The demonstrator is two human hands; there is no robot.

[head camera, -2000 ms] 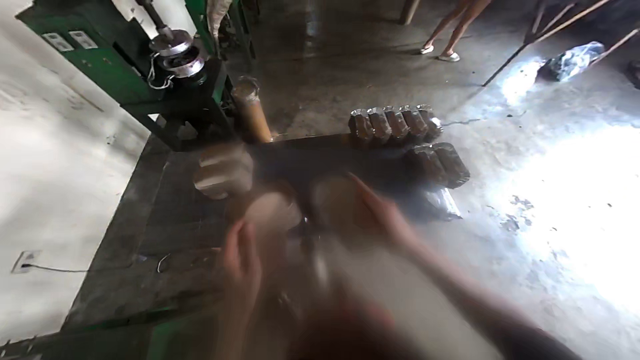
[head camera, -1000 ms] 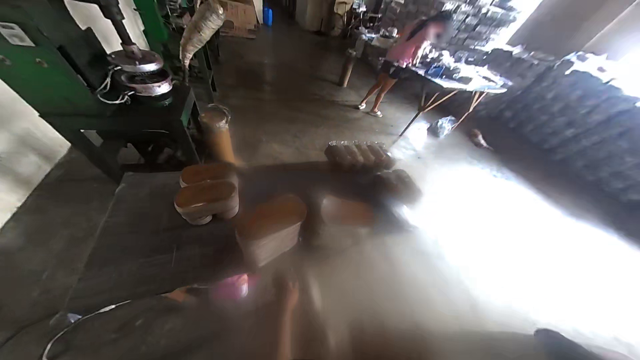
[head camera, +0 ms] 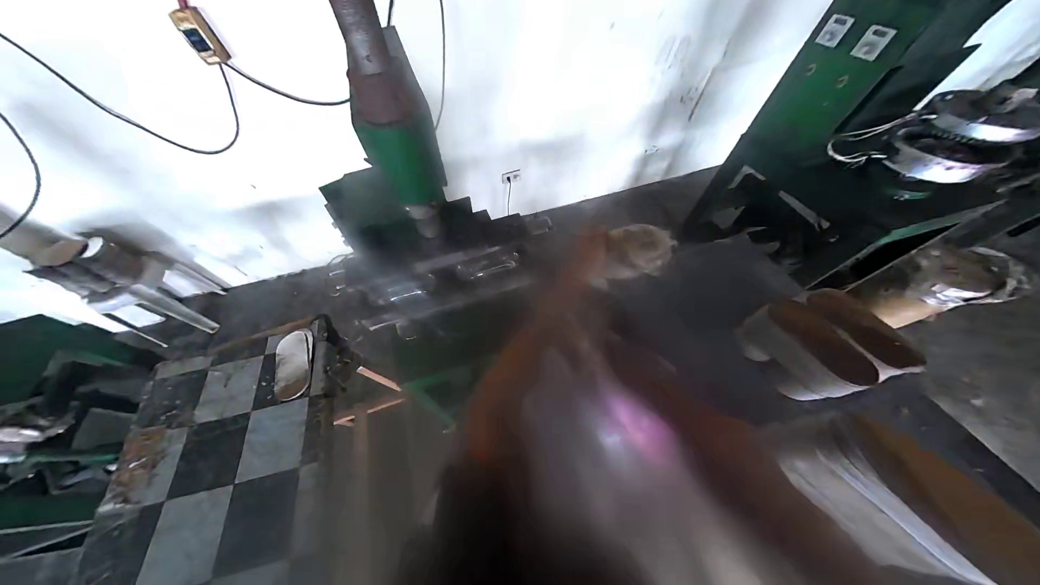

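Note:
My left hand (head camera: 587, 250) is blurred, stretched out beside a pale, rounded lump (head camera: 640, 250); whether it grips the lump cannot be told. My right hand (head camera: 638, 353) is a dark blur lower down, near the end of my other forearm, and its fingers cannot be made out. To the right, a pair of oval blocks with brown tops and pale sides (head camera: 825, 345) stands on a dark surface. Larger brown-topped blocks (head camera: 918, 487) stand nearer to me at the lower right. A pink and whitish blur (head camera: 638, 422) lies between my forearms.
A green machine with a column (head camera: 406, 162) stands by the white wall. At the right is another green press (head camera: 812, 97) with round metal plates, near a plastic-wrapped tan roll (head camera: 934, 284). A checkered tiled tabletop (head camera: 227, 455) at the left bears a pale oval piece (head camera: 293, 364).
The view has swung far to the left, toward the wall and machines. My hands, earlier low in view near the oval blocks, now reach away from them.

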